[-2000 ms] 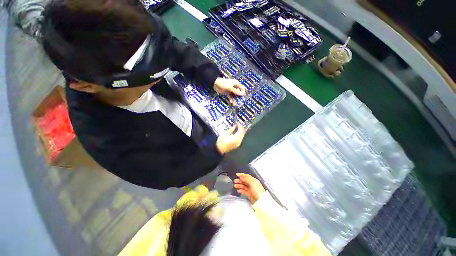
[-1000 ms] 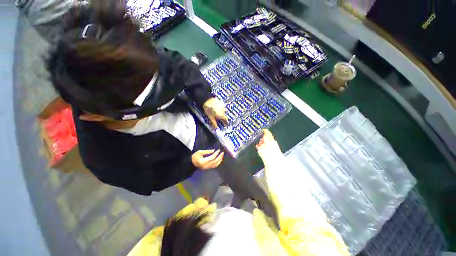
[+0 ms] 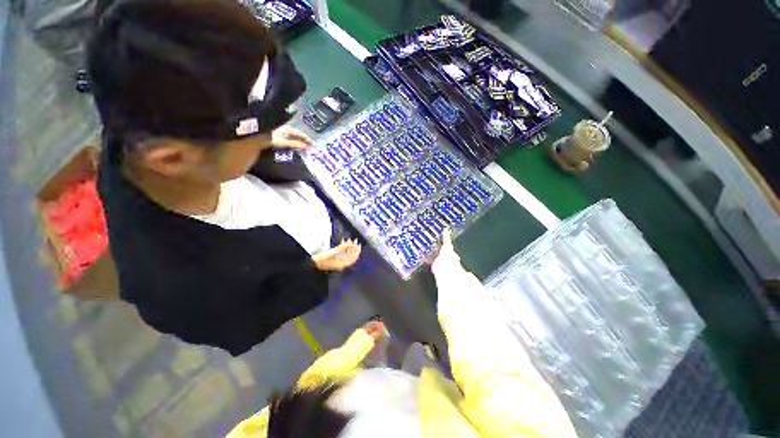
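Note:
A clear blister tray [image 3: 400,224] with rows of blue circuit boards [image 3: 419,238] lies on the green bench. My right hand [image 3: 442,249], in a yellow sleeve, is at the tray's near right edge, fingertips at the rim. Whether it grips the rim cannot be told. My left hand [image 3: 374,328], small and partly hidden, is below the tray, apart from it; its grip cannot be told. A person in black [image 3: 214,257] stands at the left, one hand [image 3: 340,255] beside the tray and the other [image 3: 291,137] at its far left corner.
Stacked empty clear trays [image 3: 599,316] lie at the right. A black bin [image 3: 466,85] of loose parts is behind the work tray, with a drink cup [image 3: 583,144] to its right. A small black box [image 3: 329,109] is near the tray's far corner. A carton with red contents [image 3: 79,224] stands on the floor.
My right hand has stayed at the tray's near edge after reaching up to it. My left hand has come into view. The other person's hands have moved off the boards.

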